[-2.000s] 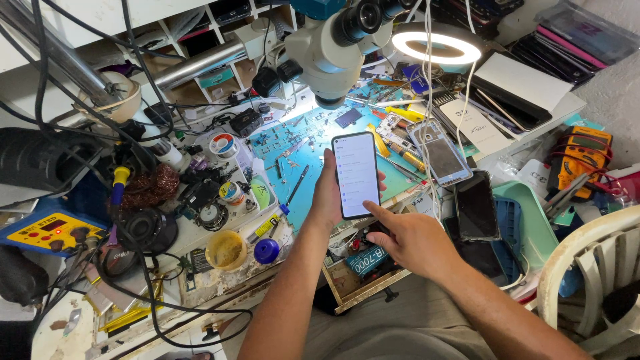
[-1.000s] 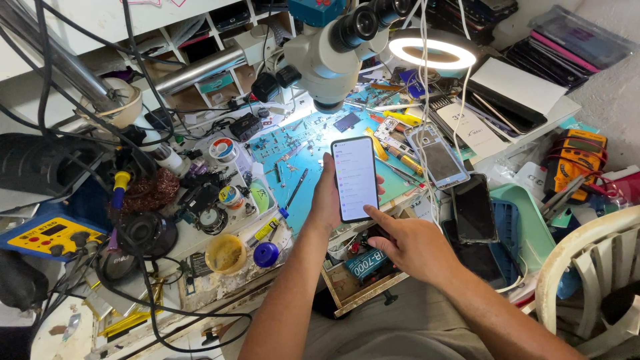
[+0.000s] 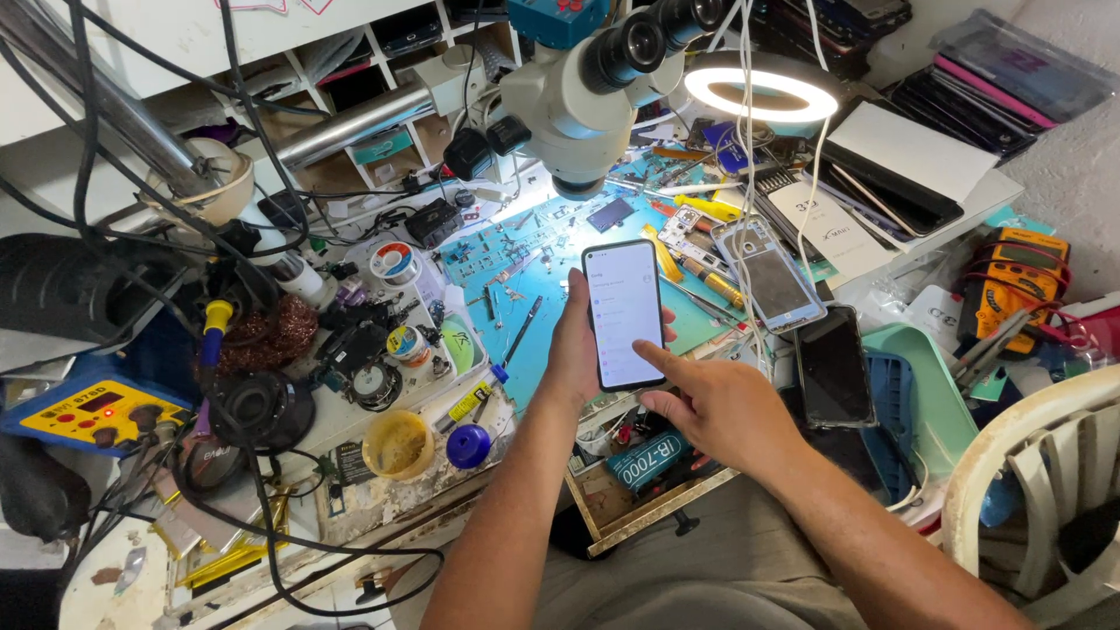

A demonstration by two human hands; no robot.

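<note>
A smartphone (image 3: pixel 624 315) with a lit white menu screen lies in my left hand (image 3: pixel 573 337), its palm along the left edge and fingertips showing at the right edge. The index finger of my right hand (image 3: pixel 722 402) is extended at the lower right part of the screen; whether it touches cannot be told. The right thumb sits just below the phone, and that hand grips nothing. Under the phone spreads a blue work mat (image 3: pixel 507 324) with small parts, a dark pen-like tool (image 3: pixel 523 331) and screwdrivers (image 3: pixel 709 280).
A stereo microscope (image 3: pixel 569 114) and a lit ring lamp (image 3: pixel 761 94) stand over the mat. Below my hands is an open drawer (image 3: pixel 630 525). A soldering station (image 3: pixel 96 411) and black cables are at left; a multimeter (image 3: pixel 1015 280), green tray (image 3: pixel 927 394) and chair (image 3: pixel 971 455) at right.
</note>
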